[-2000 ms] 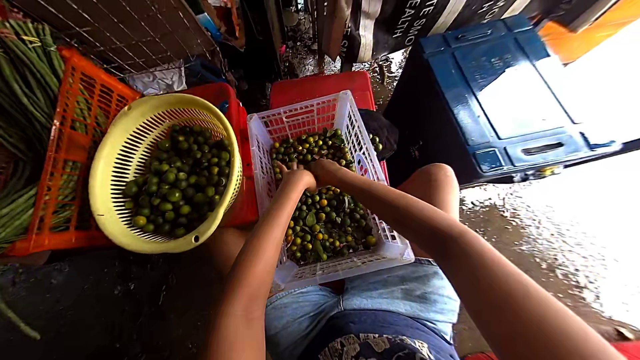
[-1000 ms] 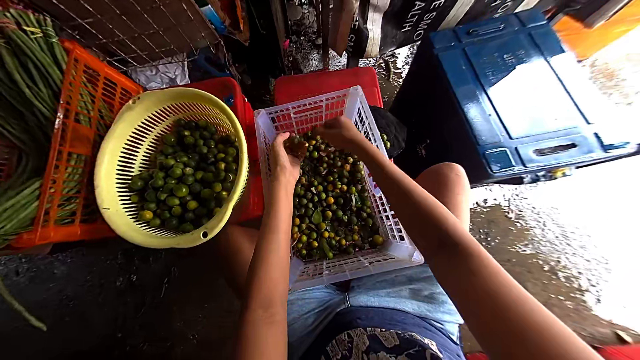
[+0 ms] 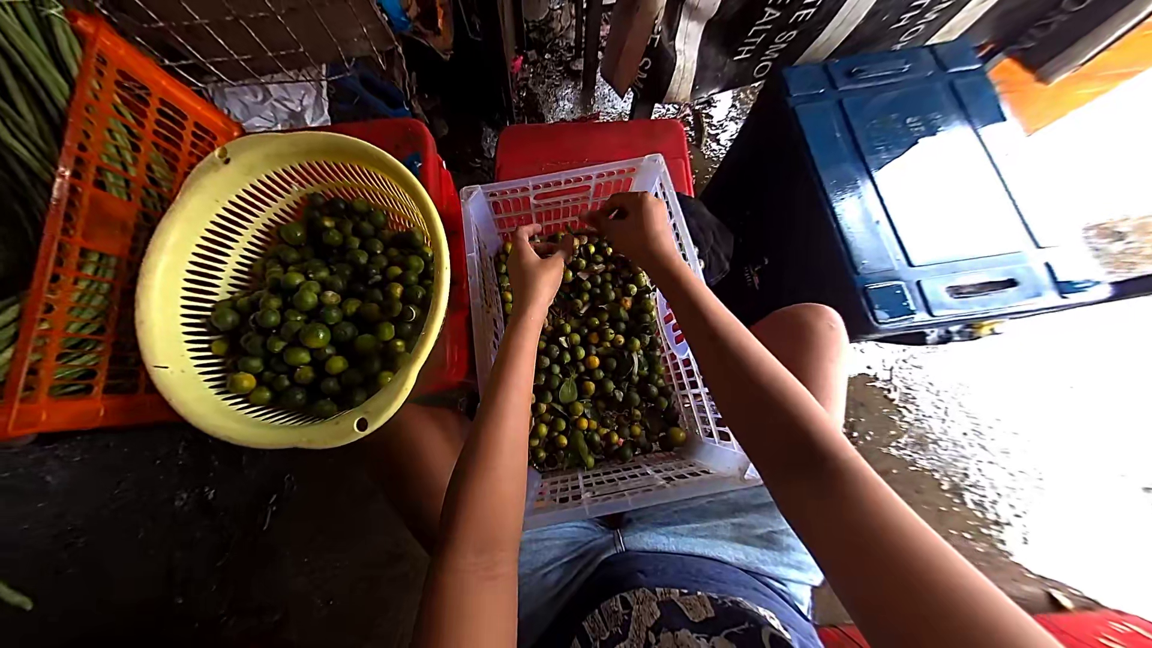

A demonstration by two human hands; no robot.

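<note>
A white plastic crate (image 3: 612, 486) rests across my lap and a red stool, holding small green and yellow-orange citrus fruits (image 3: 594, 360) with some leaves among them. Over the fruit near the crate's far end, my left hand (image 3: 538, 265) has its thumb and fingers apart; whether a small fruit sits at its fingertips is unclear. My right hand (image 3: 634, 225) is just right of it, fingers curled, and what they hold is hidden. To the left, a yellow plastic colander (image 3: 171, 297) contains larger-looking green citrus fruits (image 3: 315, 333).
An orange plastic crate (image 3: 99, 225) with long green beans (image 3: 27, 81) stands at the far left. Red plastic stools (image 3: 594, 148) are beneath and behind the containers. A blue lidded storage box (image 3: 936, 180) is on the right, beside wet ground. Wire mesh (image 3: 270, 40) borders the far left.
Both hands were together low in the fruit two seconds ago. They have since risen toward the crate's far end and separated slightly.
</note>
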